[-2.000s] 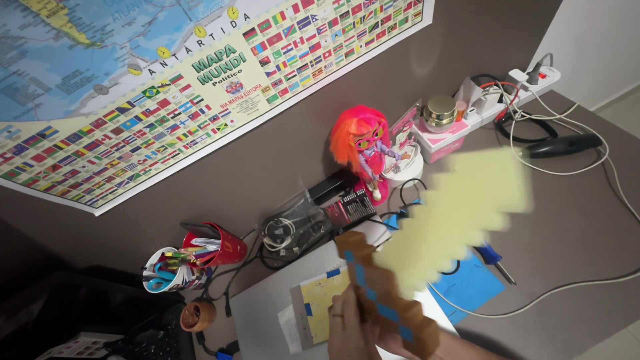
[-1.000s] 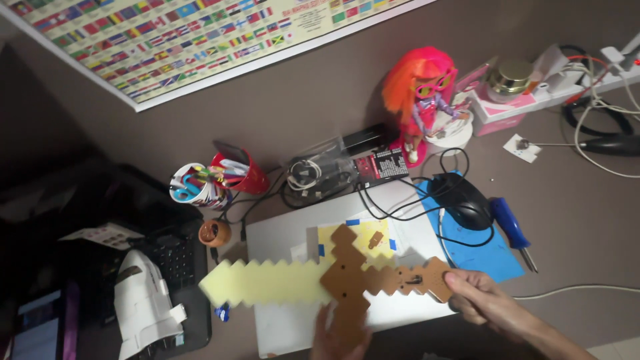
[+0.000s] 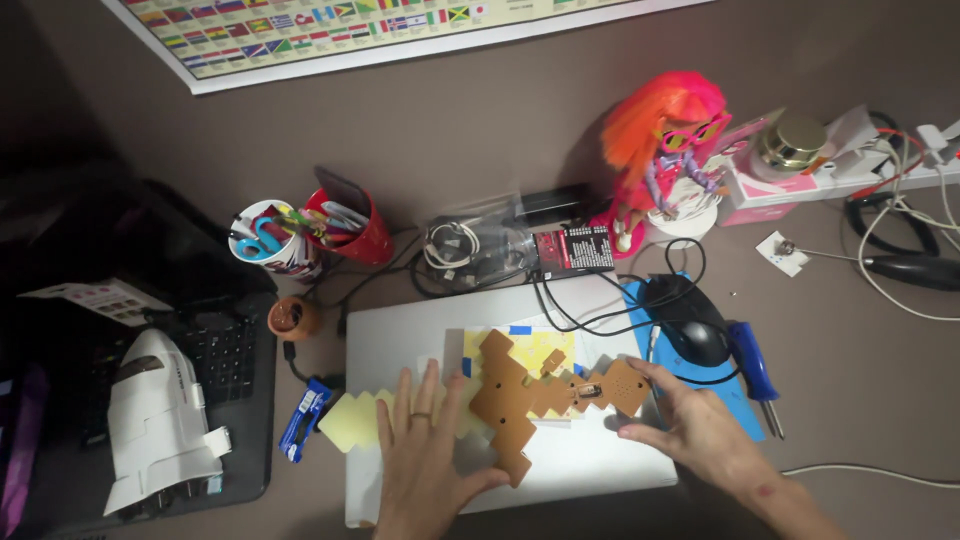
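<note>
A pixel-shaped toy sword with a brown hilt (image 3: 504,409) and pale yellow blade (image 3: 352,420) lies across a closed silver laptop (image 3: 600,465). Its handle shows a small opening with metal contacts (image 3: 589,391), screw holes and a speaker grille. My left hand (image 3: 427,442), with a ring, spreads over the blade, its thumb at the lower end of the crossguard. My right hand (image 3: 690,416) grips the handle's end between thumb and fingers. A small brown cover (image 3: 553,361) rests on a yellow sheet (image 3: 480,341) held by blue tape, just above the handle.
A blue screwdriver (image 3: 752,364) and black mouse (image 3: 697,341) lie at the right on blue paper (image 3: 739,412). Behind stand a doll (image 3: 664,150), a red pen cup (image 3: 367,240) and a white one (image 3: 289,259). A toy shuttle (image 3: 155,427) sits on a black laptop (image 3: 251,450) at left; a soldering iron (image 3: 911,271) lies far right.
The sword, blurred and raised with its blade to the right two seconds ago, now lies with its blade to the left. My left hand has moved from below the crossguard onto the blade.
</note>
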